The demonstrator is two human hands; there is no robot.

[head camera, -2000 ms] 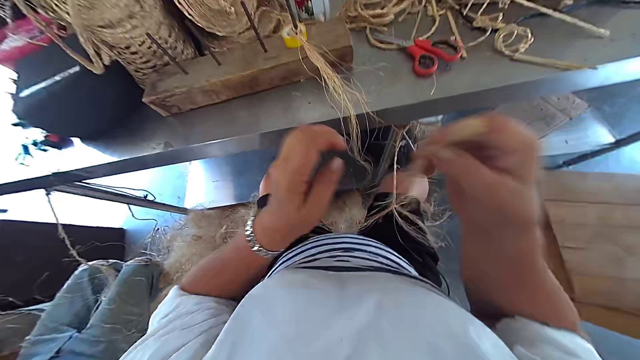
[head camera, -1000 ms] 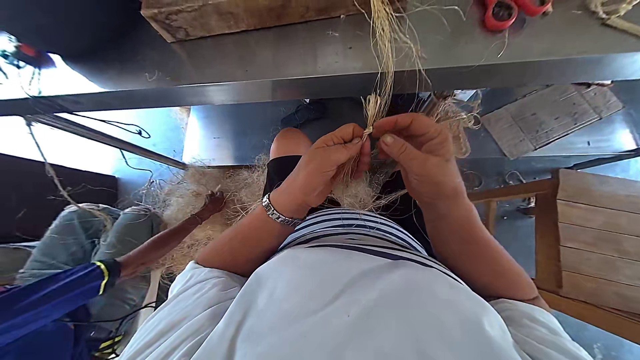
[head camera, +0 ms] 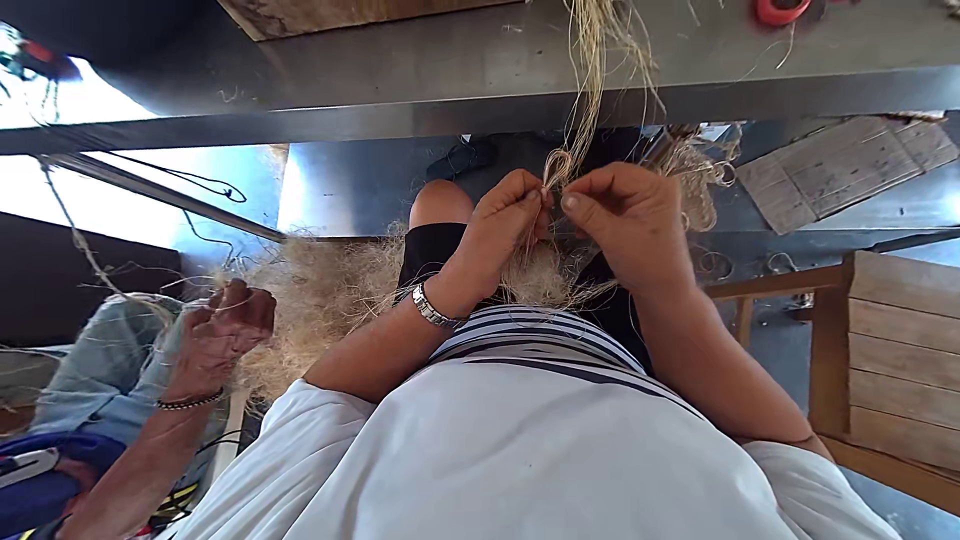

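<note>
Above my lap, my left hand (head camera: 499, 232) pinches a small looped bundle of plant fibre (head camera: 559, 166) between thumb and fingers. Long loose strands (head camera: 592, 82) run from the table top down to that loop. Close on its right side, my right hand (head camera: 626, 221) has thumb and forefinger brought together at the fibres; whether a thin strand is between them I cannot tell. Fine fibre ends hang below my left hand, over a pale fluffy tuft (head camera: 546, 277) on my lap.
A metal table edge (head camera: 420, 124) crosses in front, with a wooden block (head camera: 322, 15) and red scissor handle (head camera: 781, 9) on top. Tangled fibre (head camera: 322, 300) lies left, beside another person's hand (head camera: 229, 330). Flattened cardboard (head camera: 847, 169) lies beyond; a slatted wooden chair (head camera: 904, 352) stands right.
My hands, apart two seconds ago, are now close together at the fibre loop. The dark object in my left hand is gone from it. At left, the other person's hand has moved nearer to me.
</note>
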